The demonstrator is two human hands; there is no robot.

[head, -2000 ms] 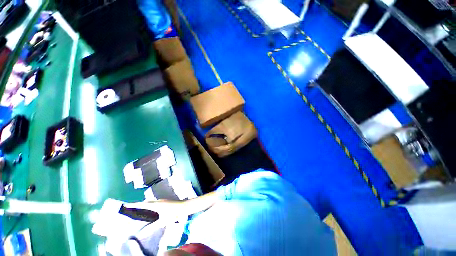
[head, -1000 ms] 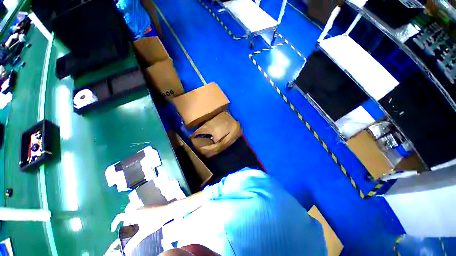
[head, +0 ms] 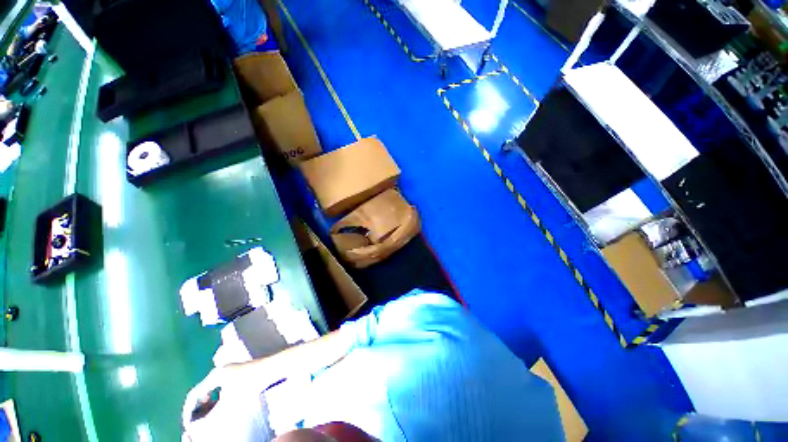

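My right hand (head: 226, 388), overexposed, reaches over the green bench at the bottom left. Its fingers curl around a small black carton (head: 206, 404); glare hides most of the carton and the exact grip. Flat carton blanks with dark centres and white stepped flaps lie beside my forearm: one blank (head: 230, 292) is farther off, and another blank (head: 259, 331) is nearer and partly under my arm. White and grey card shapes below my wrist are too bright to tell apart. I cannot make out my left hand.
A black tray with small items (head: 66, 238) sits at the left. A long black tray (head: 197, 143) bears a white ring. Brown cartons (head: 350, 175) stand beside the bench over the blue floor. A rack (head: 579, 147) stands at the right. A blue-clad person (head: 242, 24) is at the top.
The black piece at my right hand shows less than before, now only as a small dark patch between the fingers. The view has shifted slightly; the flat blanks keep their place on the bench.
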